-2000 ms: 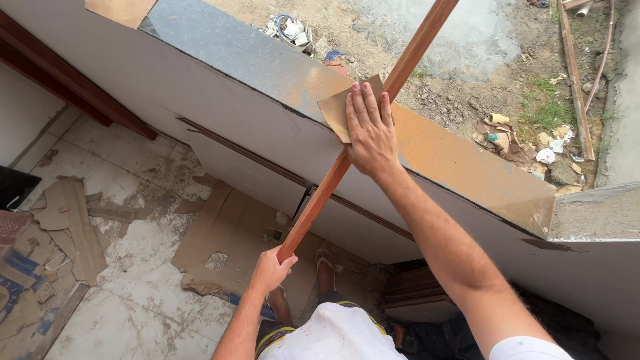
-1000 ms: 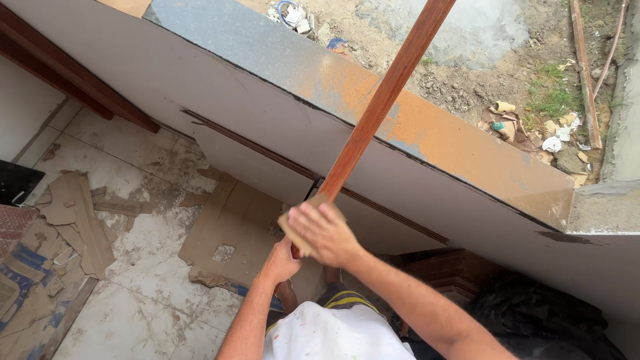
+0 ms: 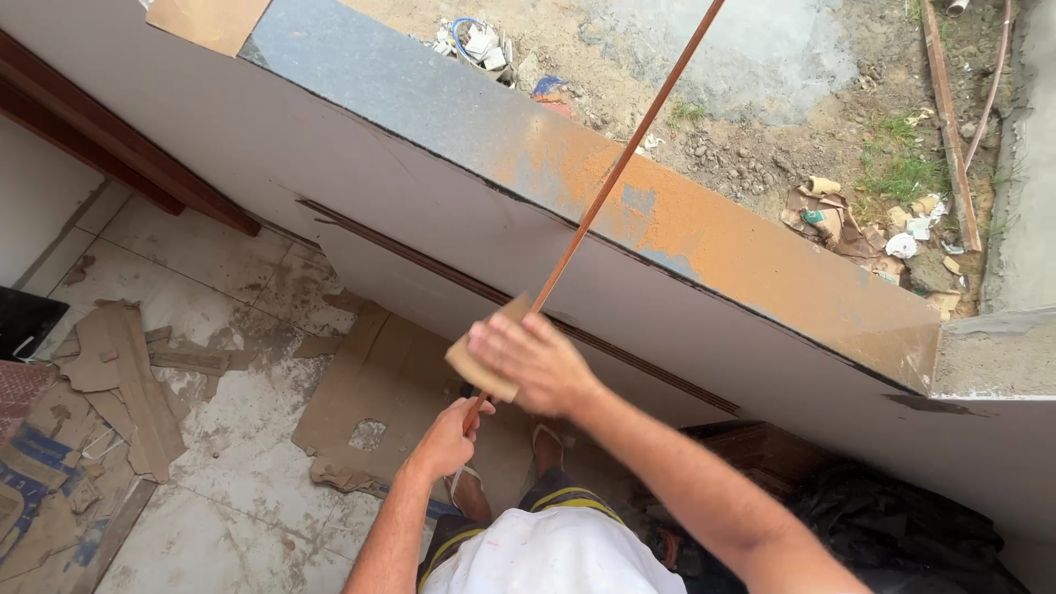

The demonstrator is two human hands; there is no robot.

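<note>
A long, thin strip of reddish-brown wood [image 3: 606,186] slants up from my hands and passes over the stone sill, its narrow edge toward me. My left hand [image 3: 445,437] grips its lower end. Just above, my right hand [image 3: 536,363] presses a folded sheet of tan sandpaper [image 3: 483,367] against the strip, fingers laid flat and slightly blurred. Orange-brown dust coats the right part of the grey sill [image 3: 371,74].
More wooden strips [image 3: 412,266] lean along the wall below the sill. Flattened cardboard [image 3: 355,379] covers part of the dirty tiled floor, with torn cardboard [image 3: 124,379] at left. Dark wooden boards [image 3: 107,132] stand upper left; black plastic [image 3: 899,528] lies lower right.
My right hand has come down the strip with the sandpaper, from over the sill to near my left hand. The strip now shows a narrower side. My left hand keeps its hold.
</note>
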